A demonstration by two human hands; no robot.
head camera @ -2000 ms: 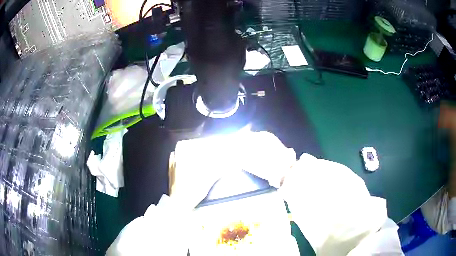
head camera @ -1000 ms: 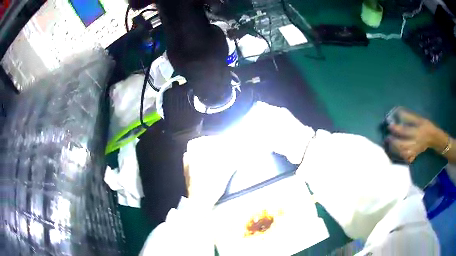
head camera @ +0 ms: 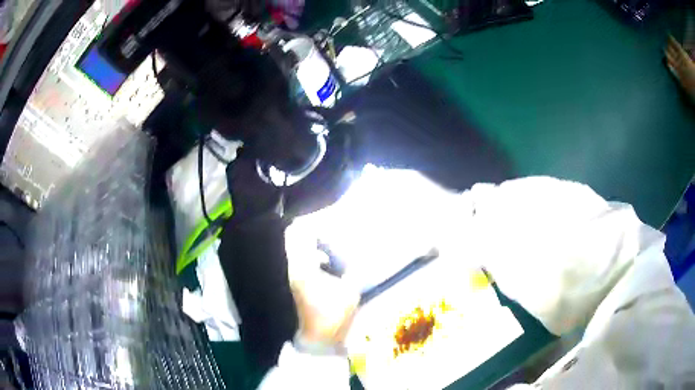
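My left hand is at the front edge of the lit area under the microscope, its wrist showing at a white sleeve. My right hand is washed out by glare just right of the ring light. Fingertips and anything in them are lost in the white. A dark-edged flat piece lies between the hands, above the white paper sheet. Amber pieces are piled on the paper.
Clear blister trays are stacked at left. A monitor is top left. A green strip and white wipes lie left of the black base. Another person's hand is at the right edge. A white bottle stands behind the microscope.
The view has turned and shifted. My left hand has come back toward the paper, and its wrist now shows. The other person's hand is farther up at the right edge. The blue square on the monitor has moved.
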